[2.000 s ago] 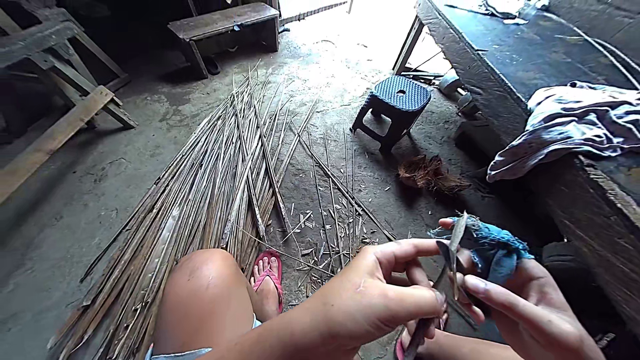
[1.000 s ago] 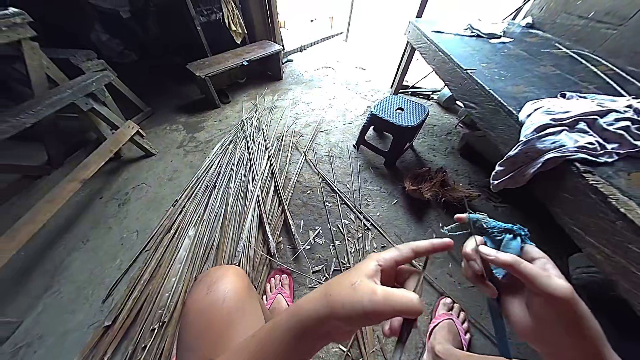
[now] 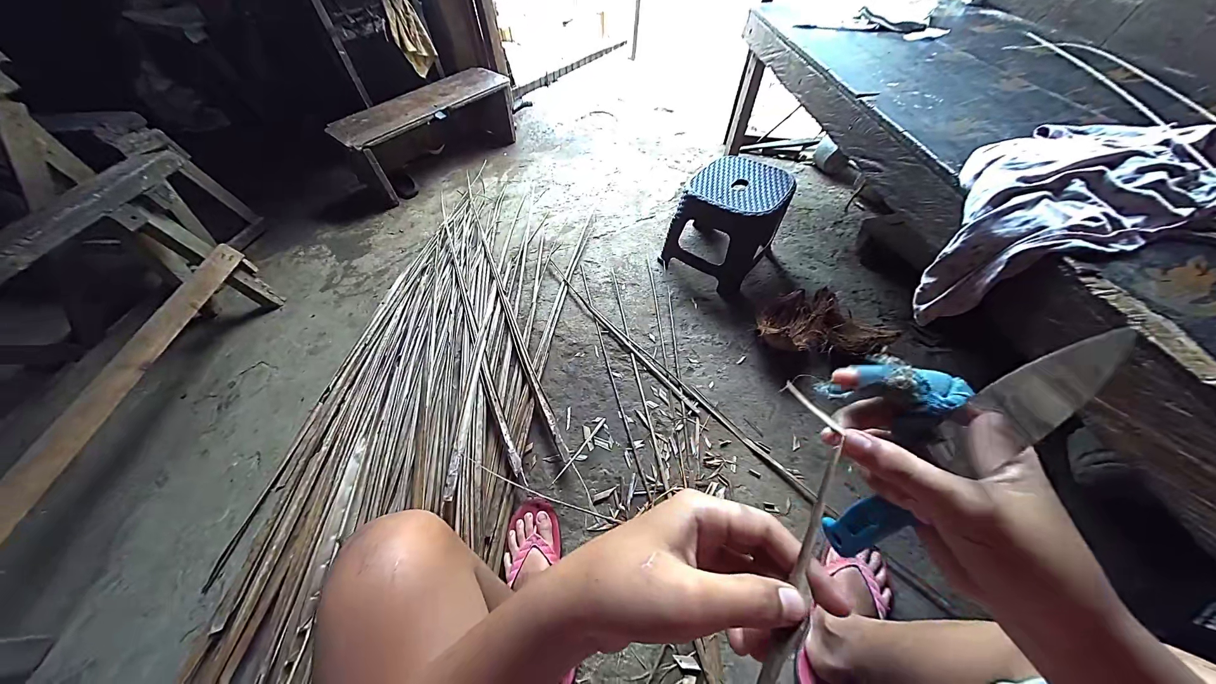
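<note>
My left hand (image 3: 703, 575) pinches a thin plant stalk (image 3: 819, 508) between thumb and fingers, low in the middle of the view. Higher and to the right, my right hand (image 3: 969, 494) touches the stalk's upper part with thumb and fingertip, where a pale strip bends off to the left. The same hand holds a knife with a blue handle (image 3: 866, 525); its broad metal blade (image 3: 1054, 385) points up and right, away from the stalk. Blue cloth (image 3: 917, 388) is wrapped round a finger of my right hand. Part of the stalk's lower end leaves the frame.
A large pile of long dry stalks (image 3: 427, 380) lies on the floor, with shavings (image 3: 655, 475) beside it. Beyond are a dark plastic stool (image 3: 741, 185), brown fibrous husks (image 3: 822, 328) and a low wooden bench (image 3: 418, 109). At right, a striped cloth (image 3: 1064, 199) lies on a wooden table (image 3: 912, 85).
The knife blade now shows plainly, turned up and to the right. My left index finger, stretched out one second ago, is now curled in at the stalk.
</note>
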